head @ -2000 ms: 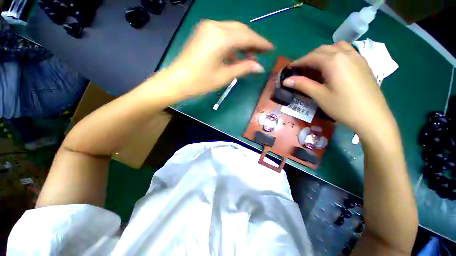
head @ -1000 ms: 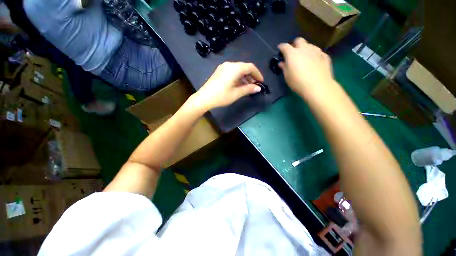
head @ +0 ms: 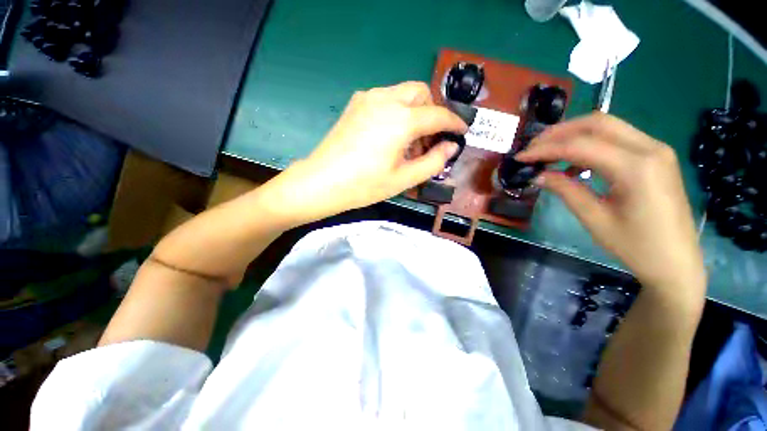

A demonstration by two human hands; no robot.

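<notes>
The reddish-brown fixture (head: 467, 187) lies on the green mat, its square handle loop toward me. Two glossy black shells sit on its far seats, one at the far left (head: 464, 82) and one at the far right (head: 547, 103). My left hand (head: 383, 151) pinches a black shell (head: 454, 145) over the near left seat. My right hand (head: 618, 172) has thumb and fingers on another black shell (head: 516, 172) at the near right seat. A white label (head: 491, 129) lies at the centre. Matte black pads (head: 436, 194) lie beside the seats.
A white wipe (head: 600, 40) and part of a bottle (head: 545, 8) lie behind the fixture, with tweezers (head: 606, 86) by the wipe. Black shells (head: 738, 168) are piled at right and more (head: 76, 34) on the dark grey surface (head: 160, 84) at left.
Both hands have come back from the dark grey surface to the fixture, each with a black shell. The view has turned back to the fixture, whose far seats now show shells.
</notes>
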